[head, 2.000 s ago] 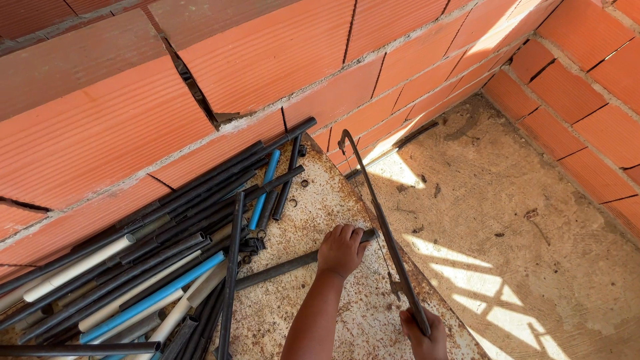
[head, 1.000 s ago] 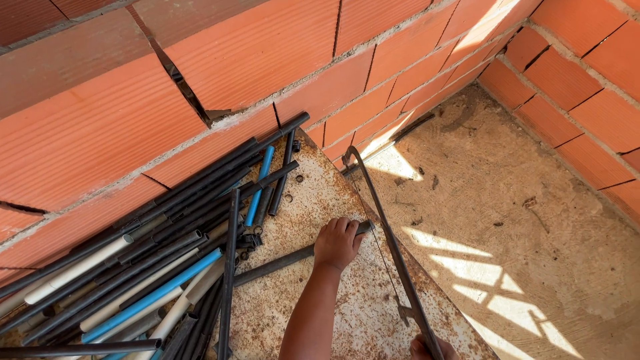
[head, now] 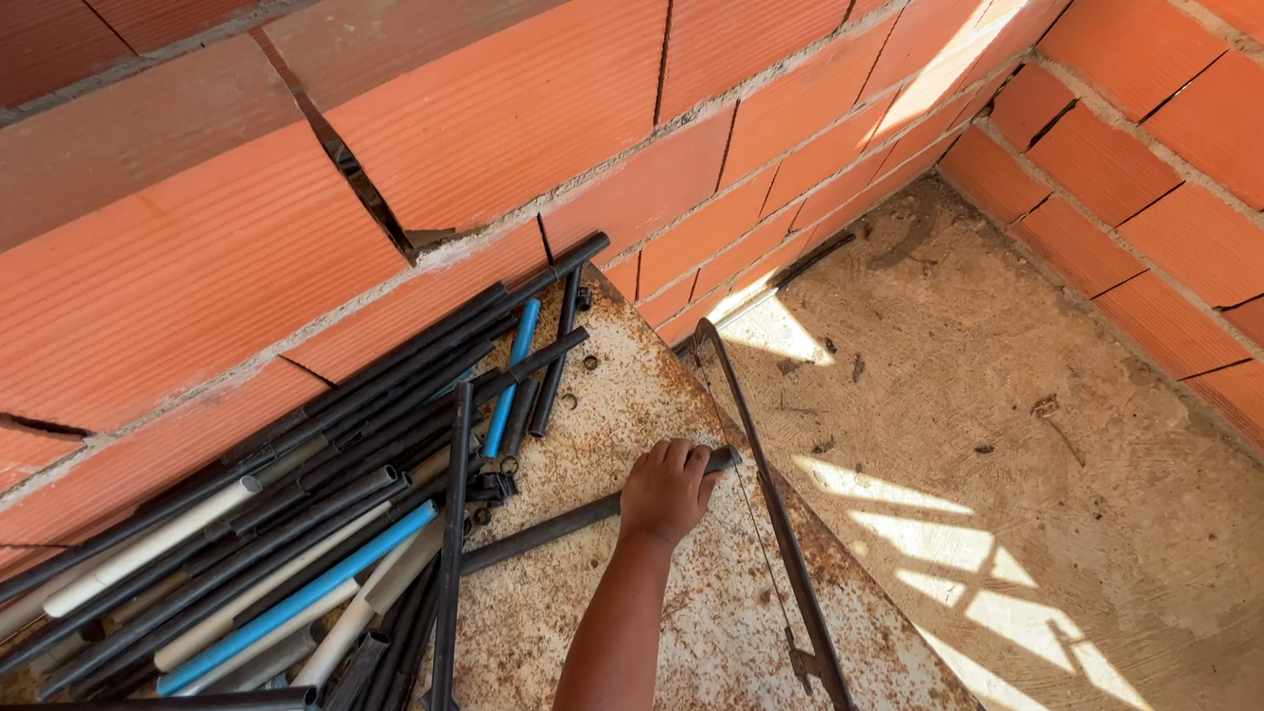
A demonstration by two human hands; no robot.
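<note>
My left hand grips a dark plastic pipe near its right end and holds it against a rusty metal tabletop. Just right of my fingers, the thin blade of a hacksaw runs past the pipe's end; whether it touches the pipe is hard to tell. The saw's dark frame slants from the table's edge down to the bottom of the view. My right hand is out of view, below the frame. Left of the held pipe lies a pile of black pipes, with blue pipes and cream pipes among them.
A hollow clay brick wall rises behind the pile, and another brick wall meets it at the right. Past the table's slanting edge lies the concrete floor, with sunlit patches and small debris. Small black fittings rest beside the pile.
The right hand, seen earlier on the saw's lower end, has moved down out of view. The saw has shifted slightly downward. The left hand stays on the pipe.
</note>
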